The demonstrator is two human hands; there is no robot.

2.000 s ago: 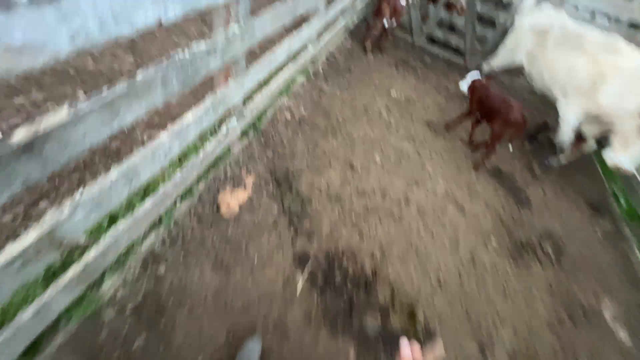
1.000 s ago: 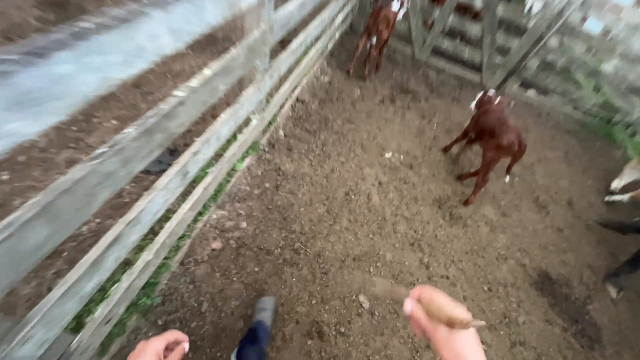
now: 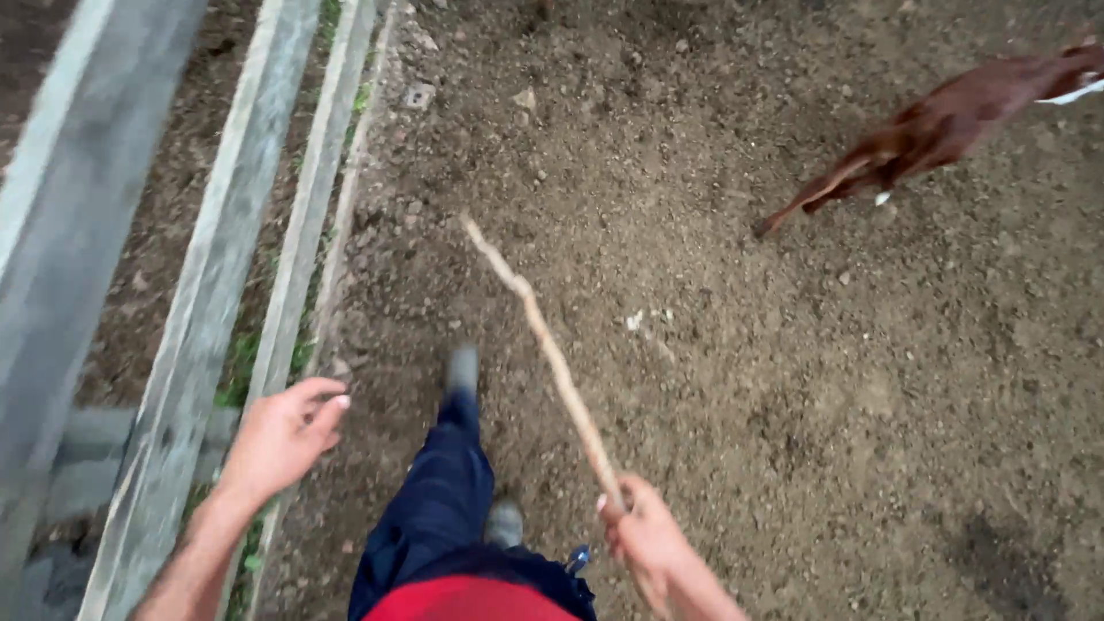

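My right hand (image 3: 642, 526) is closed around a crooked wooden stick (image 3: 561, 371), which points forward and to the left over the dirt. My left hand (image 3: 289, 431) is beside the fence on the left, fingers curled and apart, holding nothing. Between the hands are my dark blue trousers (image 3: 431, 509), a red garment (image 3: 470, 602) and grey boots (image 3: 463, 366). At the upper right a reddish-brown calf (image 3: 957, 116) stands or walks, its head partly out of view; something white shows near its head.
A wooden rail fence (image 3: 207, 250) runs along my left side, with grass (image 3: 241, 366) at its foot. Small stones and white bits (image 3: 636, 321) lie on the dirt ground (image 3: 776, 371). A dark patch (image 3: 1005, 561) marks the lower right.
The view has tilted down strongly. My left hand and the stick in my right hand have come more fully into view. The gate and the other animals seen earlier are out of view.
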